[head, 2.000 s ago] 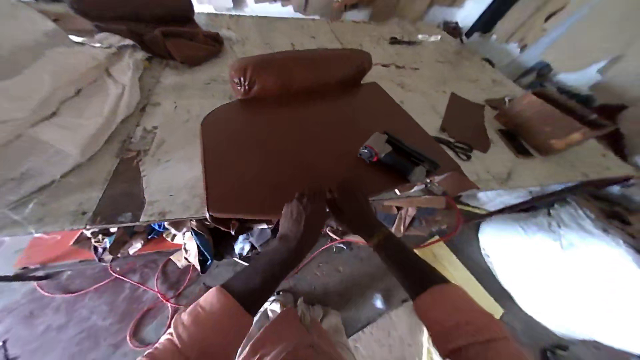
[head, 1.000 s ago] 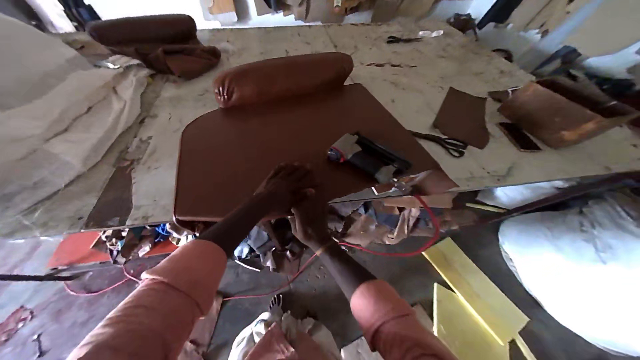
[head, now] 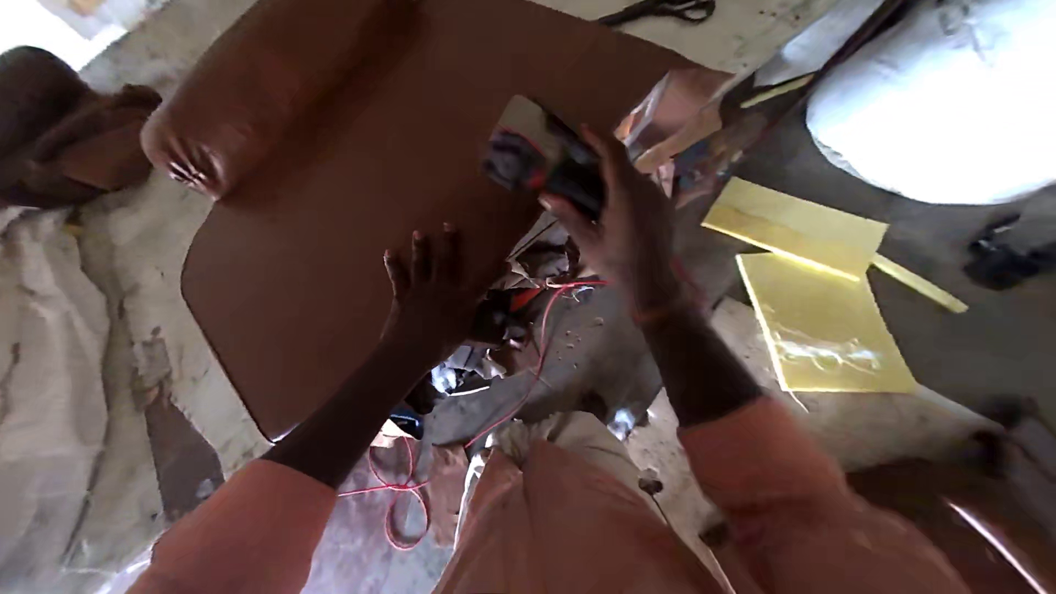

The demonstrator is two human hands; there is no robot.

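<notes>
A brown upholstered panel [head: 330, 256] lies on the worktable, with a padded brown roll [head: 247, 91] along its far side at the upper left. Fingers spread, my left hand [head: 429, 289] rests palm down near the panel's close edge and holds nothing. My right hand [head: 623, 219] grips a grey and black handheld tool [head: 553, 157] that looks like a staple gun, thumb on one side and fingers on the other. The tool is blurred and sits over the panel's right part. How its tip meets the panel is hidden.
Black scissors [head: 660, 10] lie beyond the panel. Bunched brown material [head: 66, 132] and pale cloth [head: 49, 330] are at the left. A red hose [head: 540, 355] hangs below the table edge among scraps. Yellow foam sheets [head: 825, 322] and a white bundle [head: 940, 99] are at the right.
My hands, together at the panel's near edge before, are now apart. My right hand has taken hold of the tool that lay on the panel. The view has turned and moved closer.
</notes>
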